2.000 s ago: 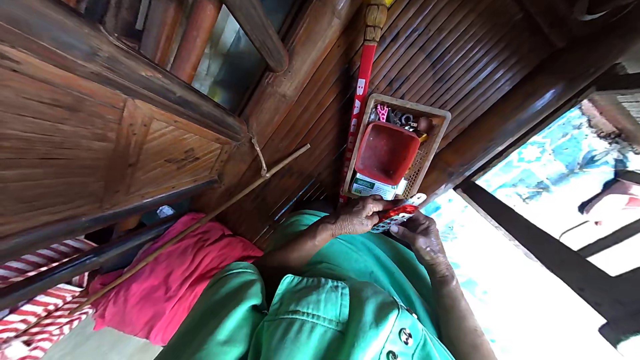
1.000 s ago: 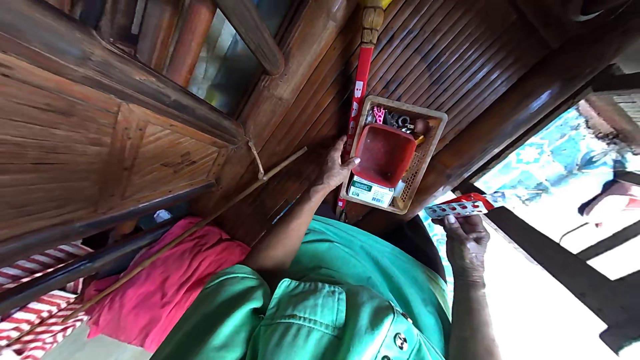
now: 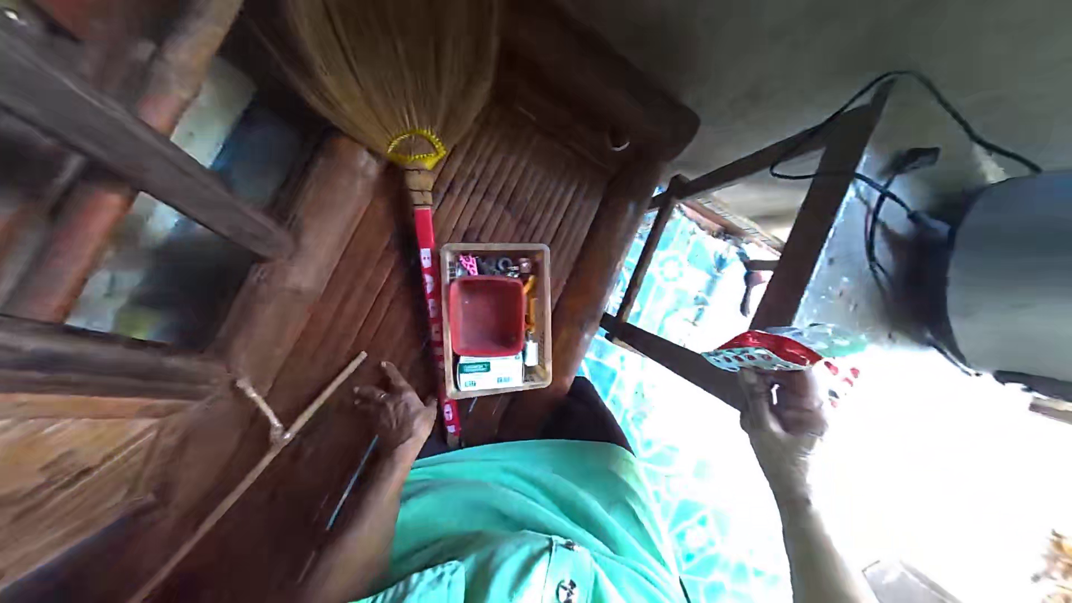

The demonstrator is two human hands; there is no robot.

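My right hand (image 3: pixel 785 423) holds a red and white packet (image 3: pixel 766 350), seemingly plastic, out to the right with its fingers closed on the lower edge. My left hand (image 3: pixel 400 412) rests over the dark bamboo bench with fingers apart, holding nothing, just left of a broom's red handle (image 3: pixel 427 285). A beige plastic basket (image 3: pixel 543 335) lies right of the handle. It holds a red square plastic tub (image 3: pixel 487 316), a white and green box (image 3: pixel 490 373) and small items, among them a pink one (image 3: pixel 467 265).
The broom's straw bristles (image 3: pixel 394 67) spread at the top. A thin stick (image 3: pixel 276 448) tied with cord lies at the left. Wooden rails (image 3: pixel 670 356) stand at the right before a blue patterned surface. A black cable (image 3: pixel 963 126) hangs at the upper right near a grey rounded object (image 3: pixel 1013 280).
Both hands were together on the packet at first. My right hand has carried it off to the right. My left hand touched the basket's side, then came away leftward. The view has shifted.
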